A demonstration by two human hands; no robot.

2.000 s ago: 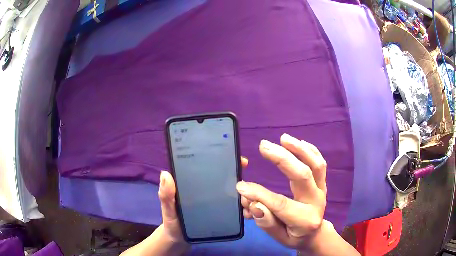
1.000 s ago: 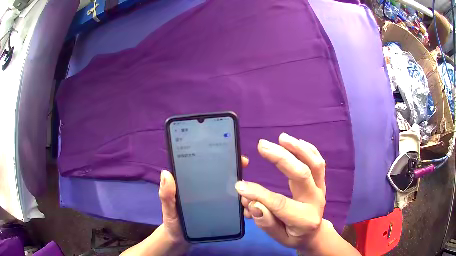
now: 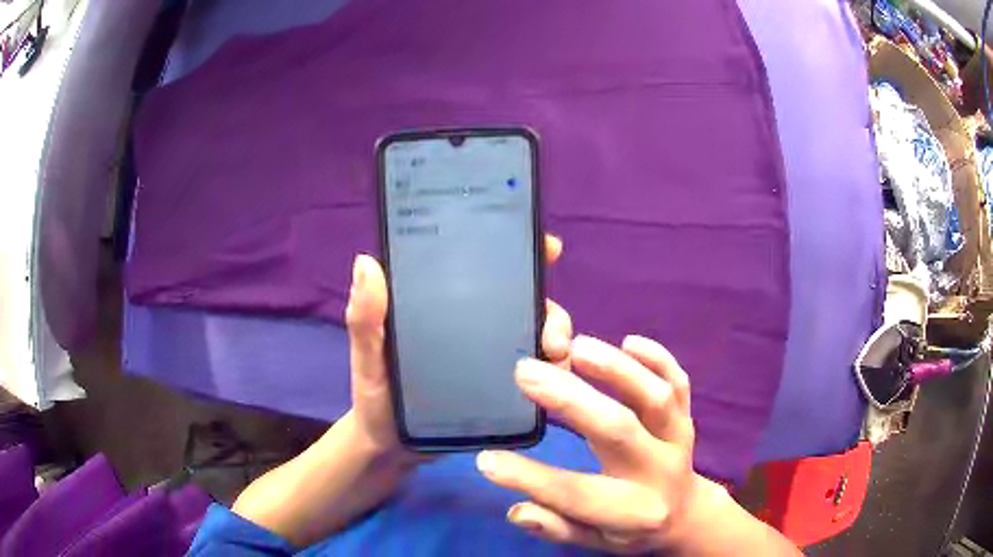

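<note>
A smartphone [image 3: 465,316] with a lit, pale screen is held upright in front of me. My left hand [image 3: 372,370] is closed around it from behind, thumb on its left edge and fingertips at its right edge. My right hand [image 3: 615,446] holds nothing; its fingers are spread, with the index fingertip at the lower right of the screen. Under the phone, a dark purple garment [image 3: 653,152] lies spread on the blue-violet ironing table cover [image 3: 833,229]. The garment has a few creases.
A steam iron [image 3: 887,364] with a magenta handle is parked at the table's right edge. A cardboard box [image 3: 971,163] with plastic wrap stands beyond it. A red stool [image 3: 817,492] is at the lower right. Purple cloth [image 3: 93,511] lies at the lower left.
The phone and left hand have moved up in the view. My right hand's fingers have spread and shifted over the phone's lower right. The table and garment sit higher and further right in view.
</note>
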